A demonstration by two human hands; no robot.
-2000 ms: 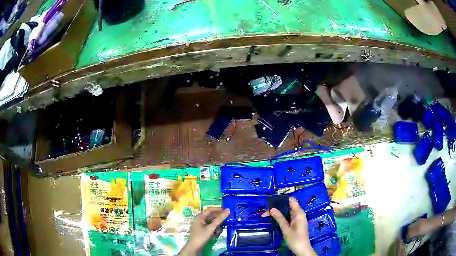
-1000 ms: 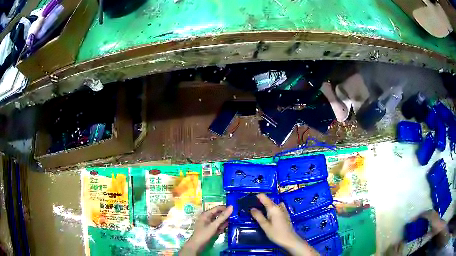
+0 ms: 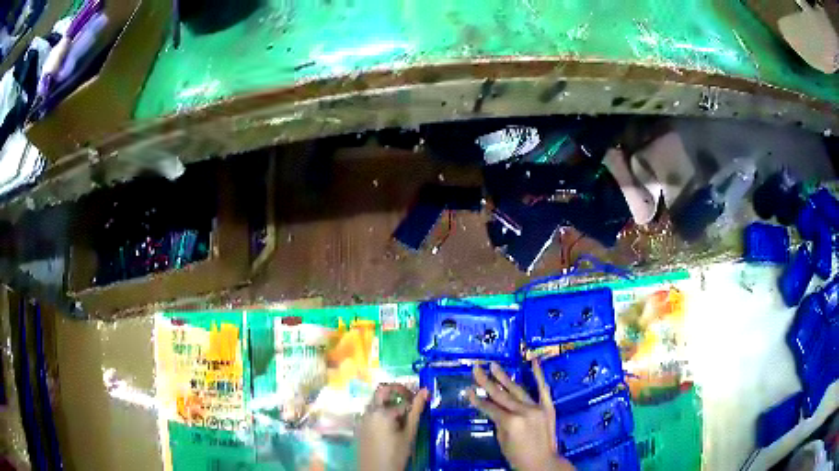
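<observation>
Blue housings stand in two columns on the printed mat (image 3: 207, 368). The second housing in the left column has a dark panel (image 3: 449, 390) lying in its recess. My right hand (image 3: 517, 414) lies over that panel, fingers spread and fingertips on its surface. My left hand (image 3: 391, 419) is at the housing's left edge, fingers bent; whether it grips anything is unclear. The housing below (image 3: 467, 442) also has a dark panel. The top left housing (image 3: 469, 333) and the right column, such as this housing (image 3: 568, 317), show open recesses with small dark spots.
Loose dark panels (image 3: 529, 230) with thin wires lie under the green-topped shelf (image 3: 386, 46). A parts carton (image 3: 156, 287) is under the shelf at left. A pinkish paper scrap (image 3: 633, 189) lies beside the panels. More blue housings (image 3: 765, 243) lie on the white surface at right.
The dark panel, earlier in my right hand above the housing, now lies in the recess. My right hand has opened over it. The neighbour's hand at lower right has left its earlier place.
</observation>
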